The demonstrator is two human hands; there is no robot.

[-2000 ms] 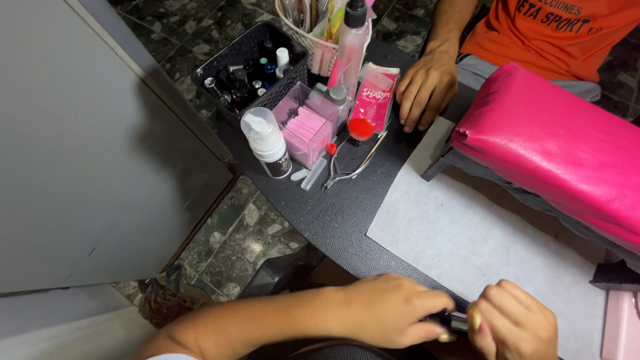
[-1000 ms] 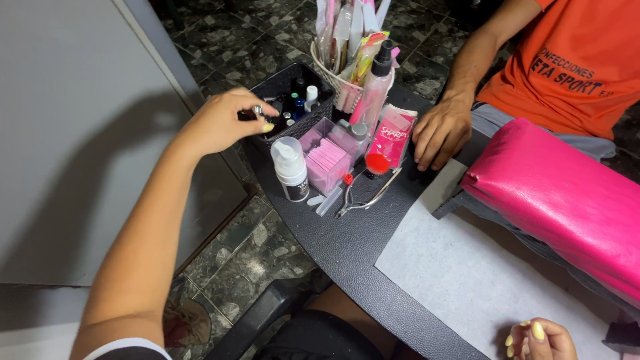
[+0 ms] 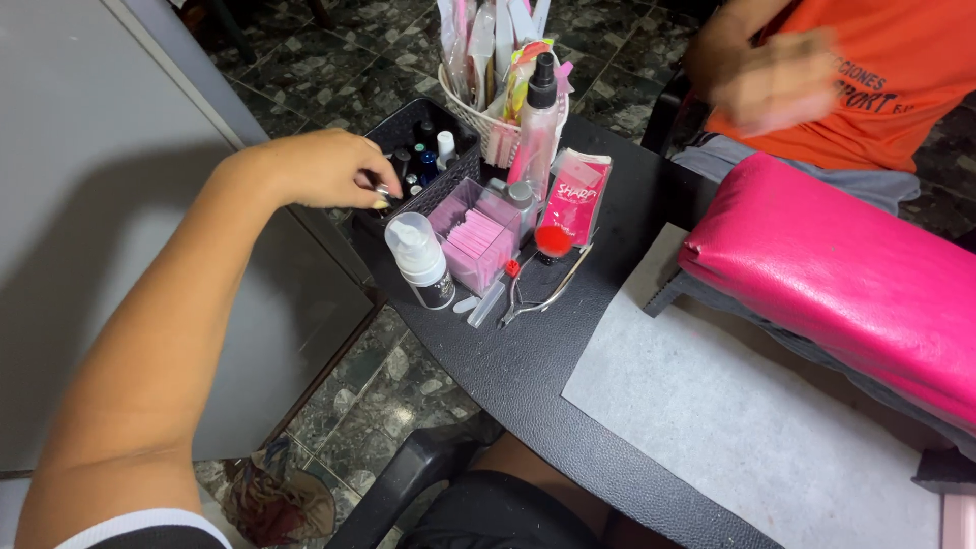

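Observation:
My left hand (image 3: 343, 171) is at the near left corner of a black plastic basket (image 3: 438, 187) of small bottles, its fingertips closed on a small dark, shiny item, seemingly a bottle, partly hidden by the fingers. A white-capped bottle (image 3: 446, 147) stands in the basket. Close by are a white pump bottle (image 3: 419, 263) and a clear box (image 3: 484, 255) of pink pads. Metal nippers (image 3: 526, 309) lie beside a brush with red bristles (image 3: 553, 241) and a pink packet (image 3: 577, 194). My right hand is out of view.
A pink padded armrest (image 3: 831, 274) stands over a white sheet (image 3: 709, 404) on the black table (image 3: 518, 381). Behind the bottles are a white basket (image 3: 488, 114) of wrapped tools and a spray bottle (image 3: 537, 130). Another person's blurred hand (image 3: 778, 84) is raised at upper right.
My left hand has gone from beside my right hand at the near table edge to the black basket. My right hand has left the view. The other person's hand has lifted off the table.

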